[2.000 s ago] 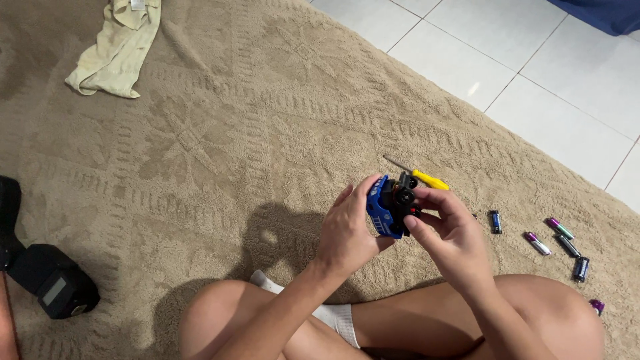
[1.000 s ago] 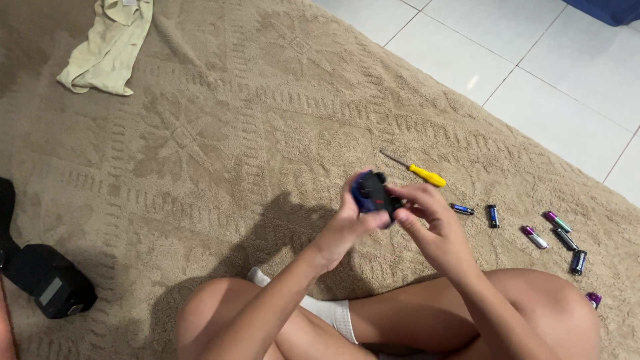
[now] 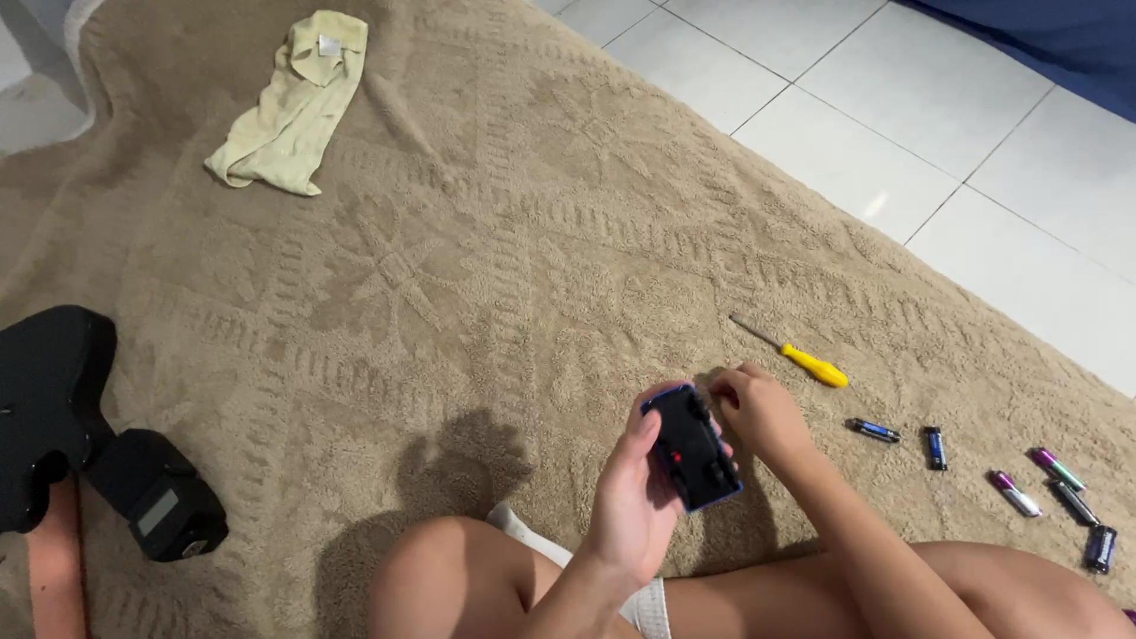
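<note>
My left hand [image 3: 632, 497] grips a small blue toy car [image 3: 694, 451], its black underside with wheels and a small red part turned up to the camera. Just right of the car is my right hand [image 3: 759, 408], fingers curled; whether something small is between them cannot be told. Beyond it a screwdriver with a yellow handle [image 3: 814, 365] lies on the tan textured blanket [image 3: 568, 293]. Two blue batteries, one [image 3: 873, 431] lying crosswise and one [image 3: 935, 448] lengthwise, rest to the right of my right forearm.
Several more batteries [image 3: 1015, 493] lie farther right, near my knee. A pale yellow cloth [image 3: 297, 106] is at the upper left. A black device [image 3: 160, 497] and a black curved object [image 3: 53, 399] stand at the left edge. White floor tiles [image 3: 852, 133] border the blanket.
The toy car has been turned so its underside faces up. My right hand has come off it. A blue battery beside the screwdriver, hidden or absent two seconds ago, shows on the blanket.
</note>
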